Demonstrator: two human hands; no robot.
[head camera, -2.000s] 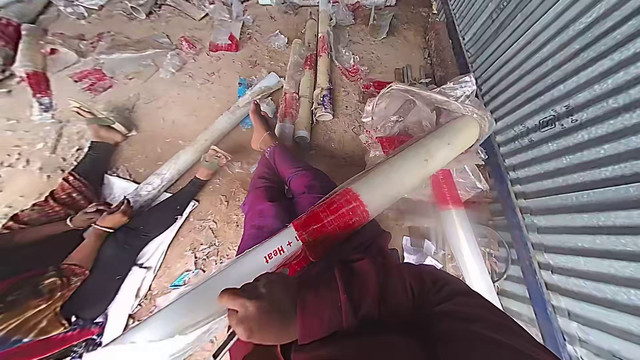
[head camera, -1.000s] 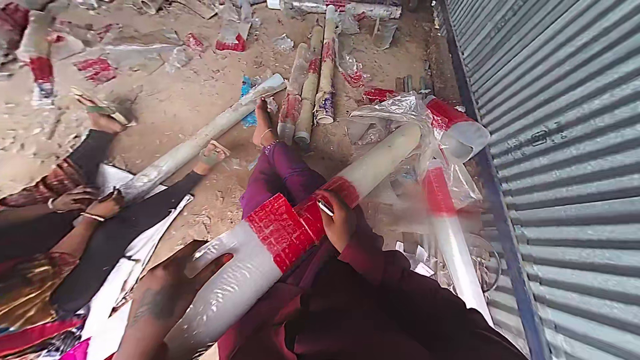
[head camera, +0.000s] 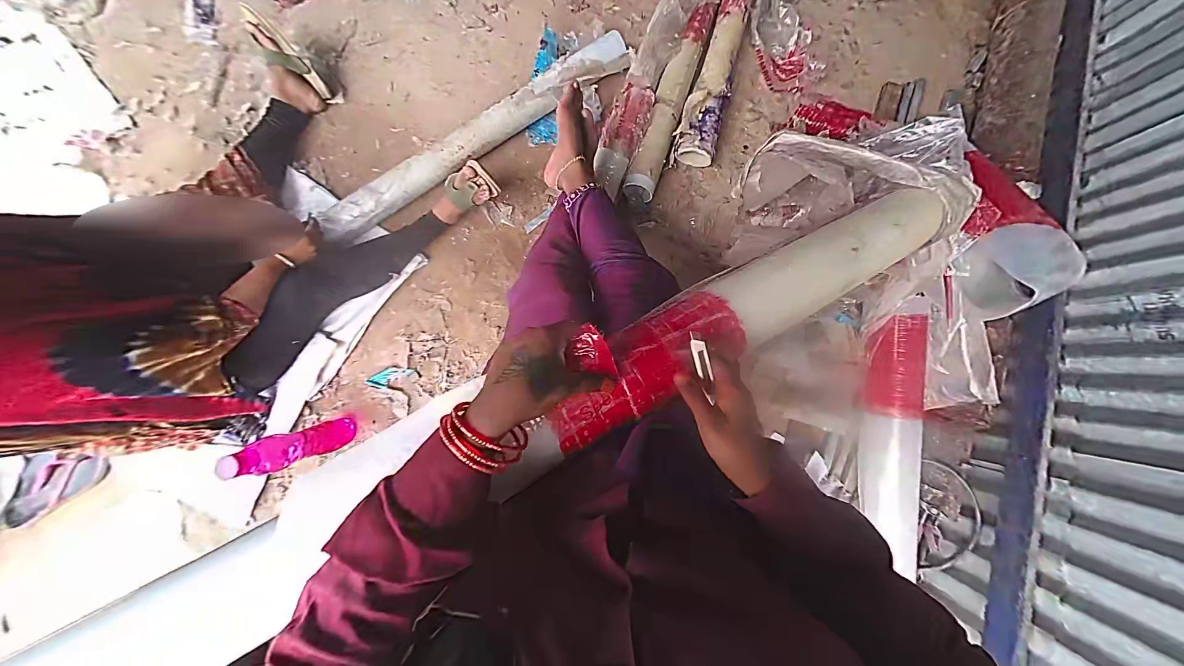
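Note:
Across my lap lies a long pale roll (head camera: 832, 259) in clear plastic film, with a band of red printed plastic (head camera: 680, 347) around its middle. My left hand (head camera: 536, 370), with red bangles at its wrist, is at the band's left part, by a raised red piece (head camera: 589, 350); whether its fingers pinch that piece I cannot tell. On the band's right side is my right hand (head camera: 726, 412), holding a small white-edged tool (head camera: 701, 356), perhaps a blade or cutter, between thumb and fingers. The roll's far end is wrapped in loose crumpled film.
Another person (head camera: 120, 314) sits at the left, a hand by a long pale roll (head camera: 472, 139). Several rolls (head camera: 671, 111) lie past my feet. At the right stand a red-banded roll (head camera: 895, 407), an open roll end (head camera: 1017, 264) and a corrugated metal wall (head camera: 1119, 370). A pink bottle (head camera: 287, 448) lies left.
My left hand has moved from the clear-wrapped part of the roll up to the red band. The view has shifted, with the other person now showing more at the left.

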